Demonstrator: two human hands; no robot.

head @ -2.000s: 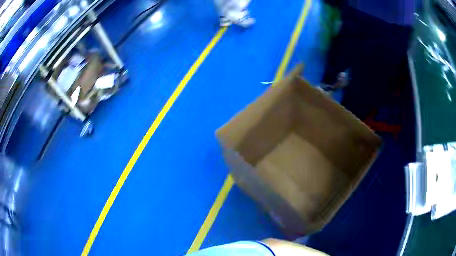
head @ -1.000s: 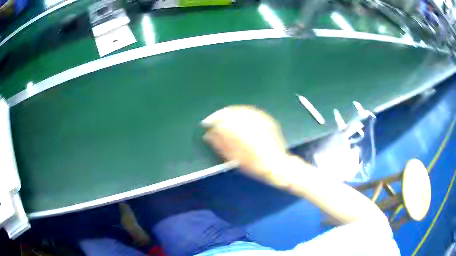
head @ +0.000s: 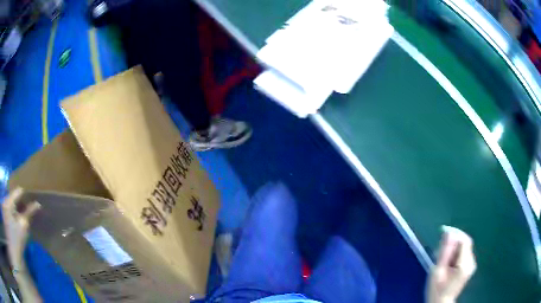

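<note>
A large open brown shipping carton (head: 172, 237) stands tilted in view at lower left, with black Chinese print and "3#" on one side and a white label on another. My left hand (head: 19, 222) is at the picture's left, its fingers hooked over the carton's rim. My right hand (head: 454, 254) is at the green bench's near edge at lower right, fingers curled; whether it holds something small cannot be told. White retail boxes (head: 332, 47) lie in a loose pile on the bench, some jutting past its edge.
The green bench (head: 391, 148) with its metal edge runs down the right. Another person's leg and shoe (head: 222, 133) are beyond the carton, beside a red frame (head: 237, 77). My knees show at bottom centre. Blue floor with yellow lines (head: 47, 89) lies at left.
The view has swung left from the bench, bringing the carton and pile of boxes into view. My left hand now holds the carton's rim. My right hand appears lower right, near the bench edge.
</note>
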